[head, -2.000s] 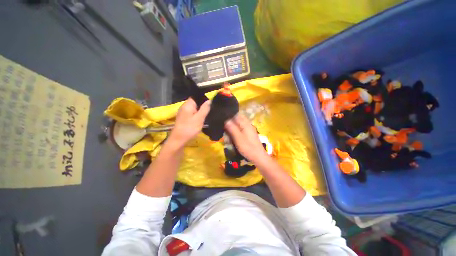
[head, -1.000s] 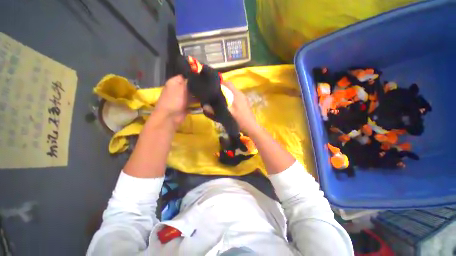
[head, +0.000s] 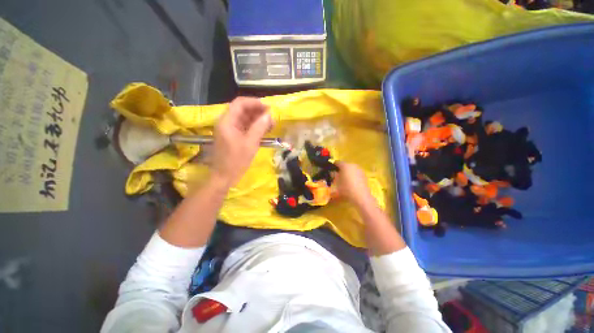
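Note:
Two black plush penguins with red patches lie together on the yellow cloth (head: 365, 140), an upper one (head: 318, 154) and a lower one (head: 290, 203), with orange parts between them. My right hand (head: 352, 184) is at their right side and touches them; its fingertips are unclear, so a grip cannot be told. My left hand (head: 240, 133) is raised over the silver nozzle (head: 195, 139), fingers loosely curled and empty. The nozzle's tip shows to the right of it, beside loose whitish fluff (head: 312, 133).
The whitish nozzle base (head: 140, 142) is on the grey machine at left, near a handwritten notice (head: 49, 130). A blue scale (head: 279, 62) stands beyond the cloth. A blue tote (head: 495, 257) at right holds several penguins (head: 498, 156). A large yellow sack (head: 404, 39) lies behind.
The penguin held up between both hands is no longer there; two now show on the cloth. My left hand is empty over the nozzle. My right hand has moved right and down to the penguins.

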